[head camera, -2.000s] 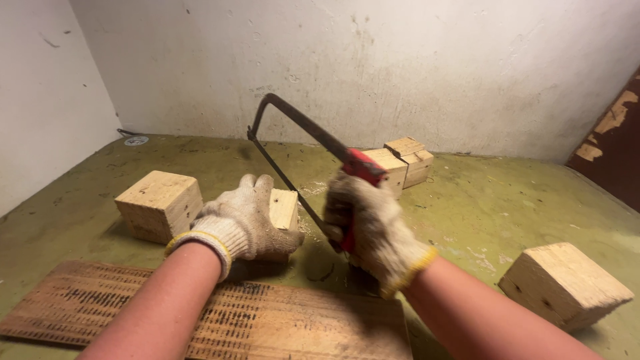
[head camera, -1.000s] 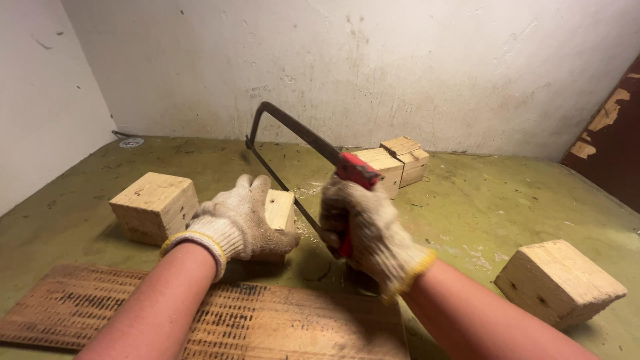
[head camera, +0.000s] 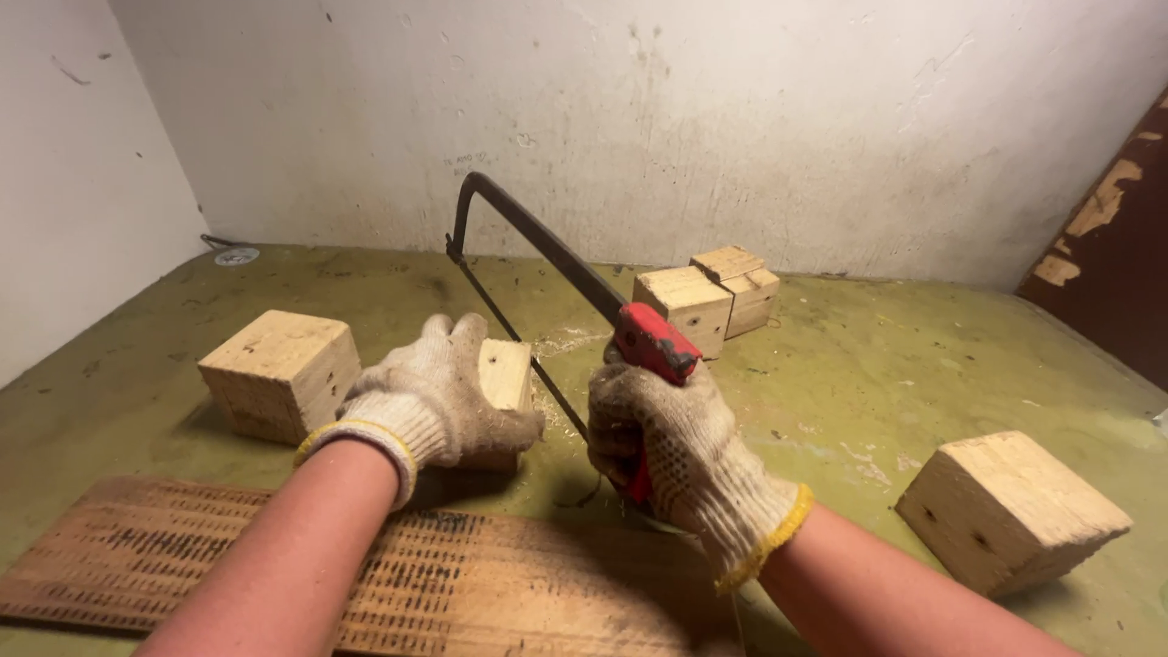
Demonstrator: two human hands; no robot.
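My right hand (head camera: 671, 438), in a knit work glove with a yellow cuff, is closed around the red handle of a hacksaw (head camera: 547, 246). The saw's dark frame arches up and away to the left, and its blade slants down along the right side of a wooden block (head camera: 505, 372). My left hand (head camera: 438, 392), gloved too, grips that block from the left, hiding much of it. Whether the blade touches the wood cannot be told. Pale sawdust (head camera: 570, 344) lies on the green surface beside the blade.
Wooden blocks stand at left (head camera: 283, 372), at right (head camera: 1013, 511) and behind the saw handle (head camera: 684, 301). A marked wooden board (head camera: 511, 584) lies in front, under my forearms. A pale wall (head camera: 584, 109) closes off the back, and a small round disc (head camera: 237, 255) lies in the far left corner.
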